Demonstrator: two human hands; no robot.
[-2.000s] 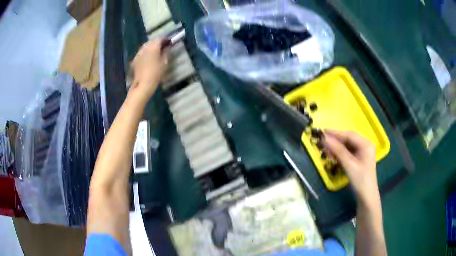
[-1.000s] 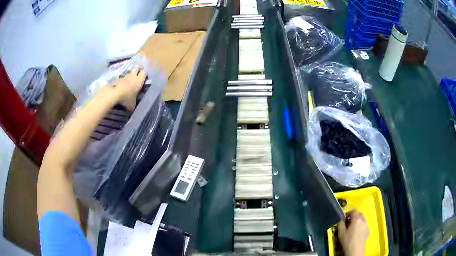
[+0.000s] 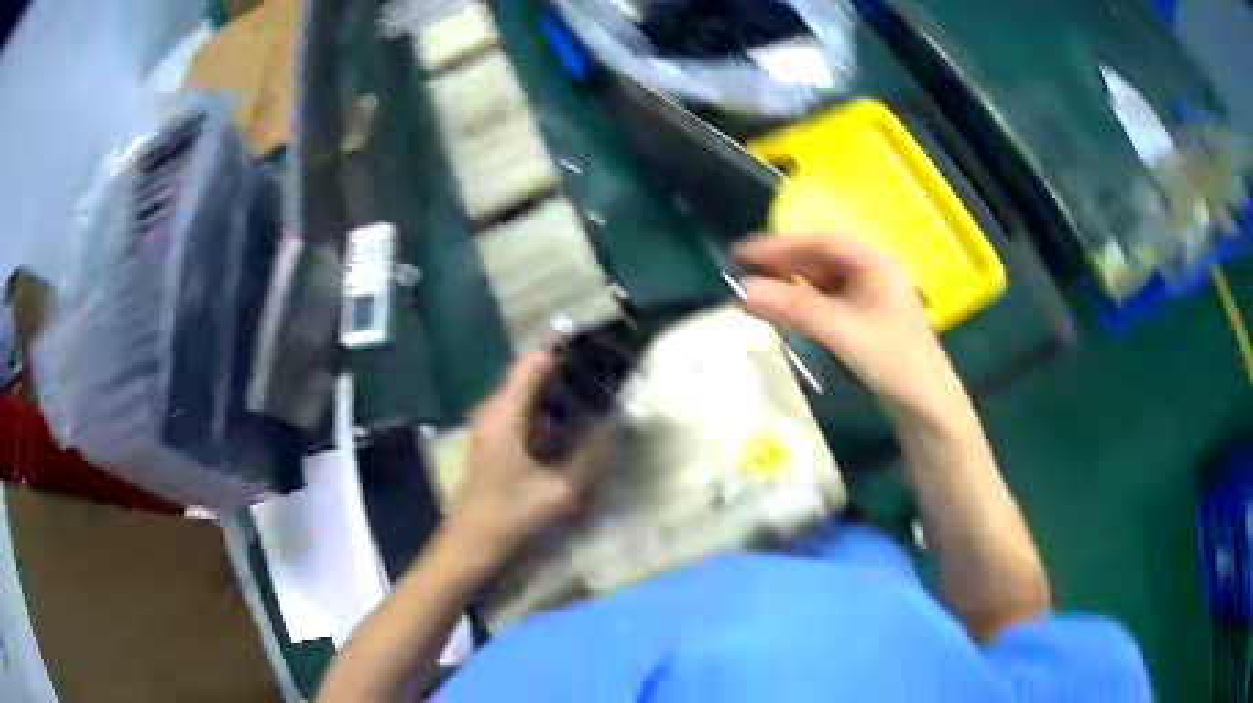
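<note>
My left hand [image 3: 515, 460] is closed around a bunch of dark tubes [image 3: 584, 385], held above the worn off-white machine cover [image 3: 715, 398]. The picture is blurred, so the tube ends are unclear. My right hand [image 3: 838, 295] is between the cover and the yellow tray [image 3: 879, 192], thumb and fingertips close together. Whether it holds a small ring cannot be told. A thin silvery rod [image 3: 804, 368] lies below its fingers, partly hidden by them. The tray's near side is partly hidden by my right hand.
The slat conveyor [image 3: 495, 137] runs away from me between dark side guards. The bag of tubes [image 3: 144, 302], white papers [image 3: 323, 529] and a white keypad [image 3: 367, 284] are at left. A bag of small black pieces [image 3: 715, 41] is behind the tray.
My left hand has left the tube bag and now holds a bunch of tubes above the cover. My right hand has moved out of the yellow tray toward the cover. The view has tilted.
</note>
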